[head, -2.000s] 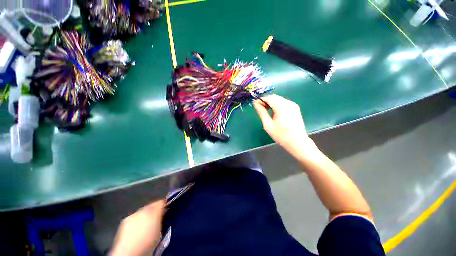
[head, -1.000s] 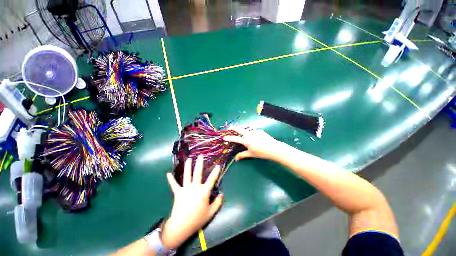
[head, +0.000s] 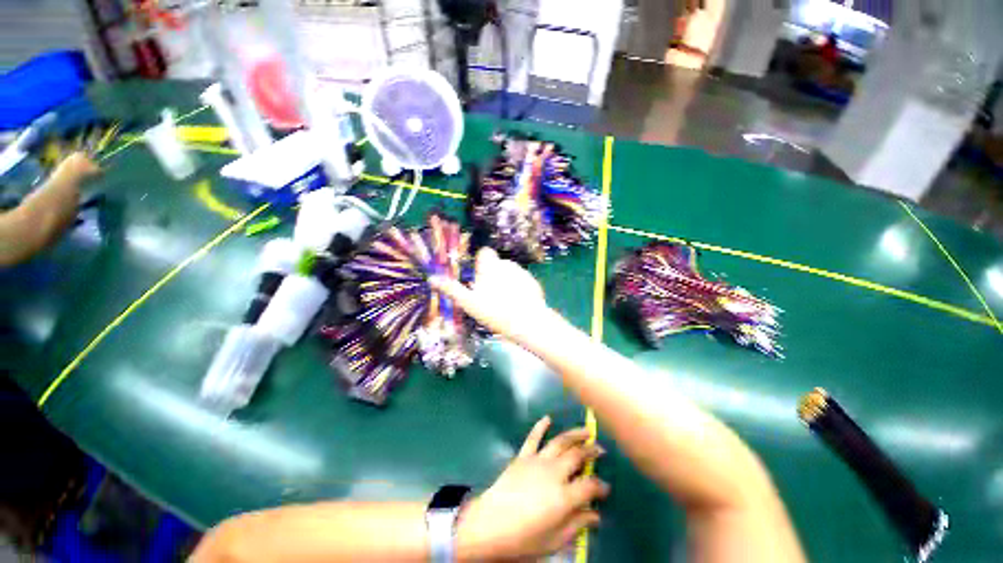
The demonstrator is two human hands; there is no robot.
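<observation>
My right hand (head: 504, 295) reaches over the right side of a multicoloured harness pile (head: 390, 288). Its fingertips are at the wires; blur hides whether they grip any. My left hand (head: 541, 495) is over the green bench near me, fingers apart and empty. A fan of red, yellow and white wires (head: 693, 297) lies right of the yellow tape line, dark housings on its left and loose ends to the right. Another multicoloured pile (head: 533, 200) lies behind my right hand. A bundle of black wires (head: 878, 467) lies at lower right, gold-coloured at one end and whitish at the other.
A small white fan (head: 414, 119) stands behind the piles. Whitish translucent containers (head: 264, 330) lie left of them. Another person's hand and forearm (head: 39, 220) show at far left, by some yellowish wires. Yellow tape lines (head: 792, 272) cross the bench.
The view has turned left. The wire fan under my hands earlier now lies farther back, right of the tape line. My right hand has moved left to another pile. My left hand has left the wires.
</observation>
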